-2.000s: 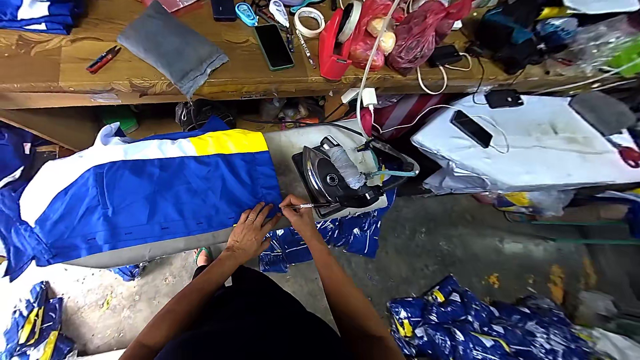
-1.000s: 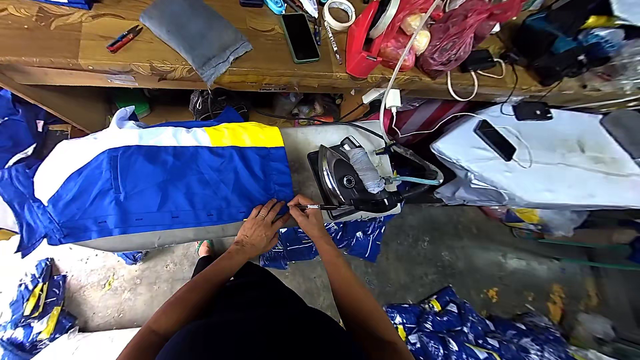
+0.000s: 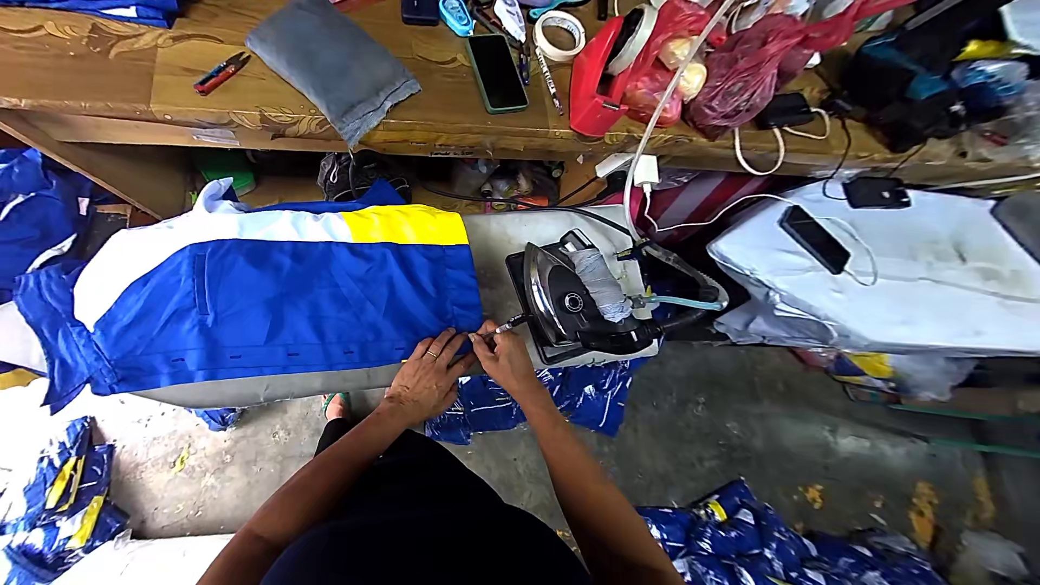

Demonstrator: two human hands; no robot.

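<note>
A blue, white and yellow jacket [image 3: 309,292] lies flat on the ironing board [image 3: 504,231], with a row of short dark marks along its near front edge. My left hand [image 3: 426,378], with a ring on one finger, rests on the lower right corner of the garment, fingers at the cloth edge. Close beside it, my right hand [image 3: 505,357] holds a slim marker pen [image 3: 512,323], one end of which points right toward the iron. The fingertips of both hands nearly meet, and what they pinch there is partly hidden. A steam iron [image 3: 573,301] stands on its dark rest just to the right.
Behind the board, a wooden table [image 3: 97,65] holds a grey cloth pad [image 3: 333,69], a phone [image 3: 496,73], snips [image 3: 222,73] and a red tape dispenser [image 3: 597,81]. A white padded surface [image 3: 910,268] stands right. Packed blue garments [image 3: 731,536] lie on the floor. The iron's hose hangs from above.
The view has shifted somewhat. Both hands stay at the garment's lower right corner, the pen still in my right hand.
</note>
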